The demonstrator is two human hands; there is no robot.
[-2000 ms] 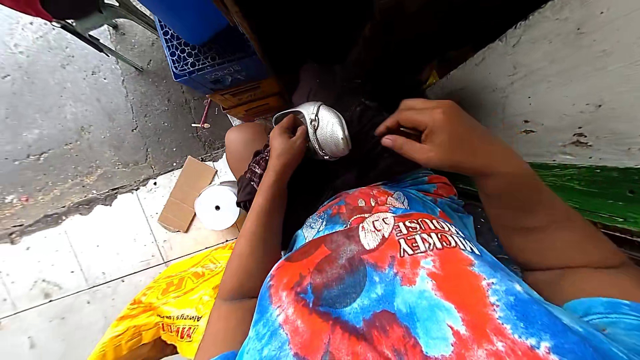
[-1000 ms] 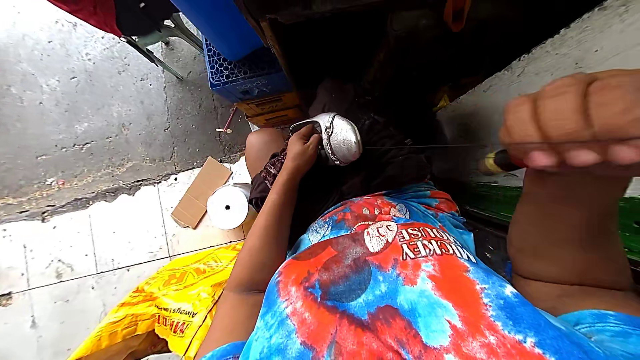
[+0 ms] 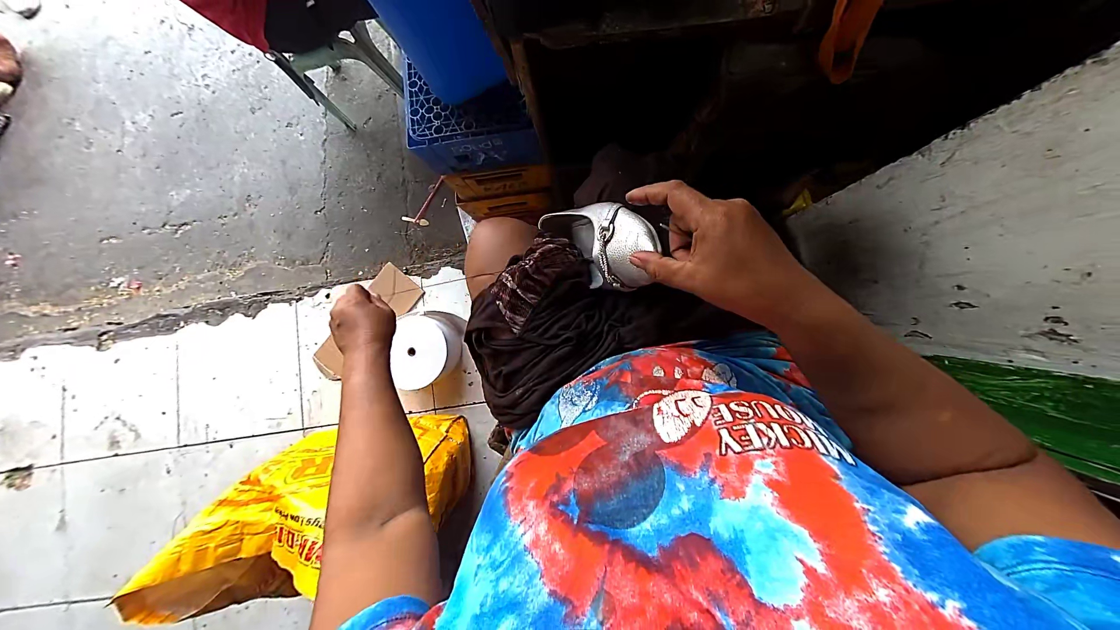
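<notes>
A silver shoe (image 3: 626,243) with a chain-like trim across its front rests on the dark cloth over my lap, its opening facing left. My right hand (image 3: 700,236) is at the rounded toe, thumb against it and index finger bent above it. A thin, dark sliver shows between the curled fingers, too small to name. Away from the shoe, my left hand (image 3: 363,319) is closed in a fist over a piece of brown cardboard (image 3: 396,289); whether it holds something fine is hidden. Beside that fist stands a white spool (image 3: 423,352) with a small centre hole.
A yellow plastic bag (image 3: 289,507) lies on the white tiles below my left forearm. Blue (image 3: 472,144) and orange (image 3: 503,188) crates are stacked beyond my knee. A pale wall (image 3: 980,219) slants along the right, above a green surface (image 3: 1032,411). Dark furniture stands ahead.
My left hand has let go of the shoe and moved left, near the spool. My right hand has come back from the far right to the toe; the handled tool it held there is no longer visible.
</notes>
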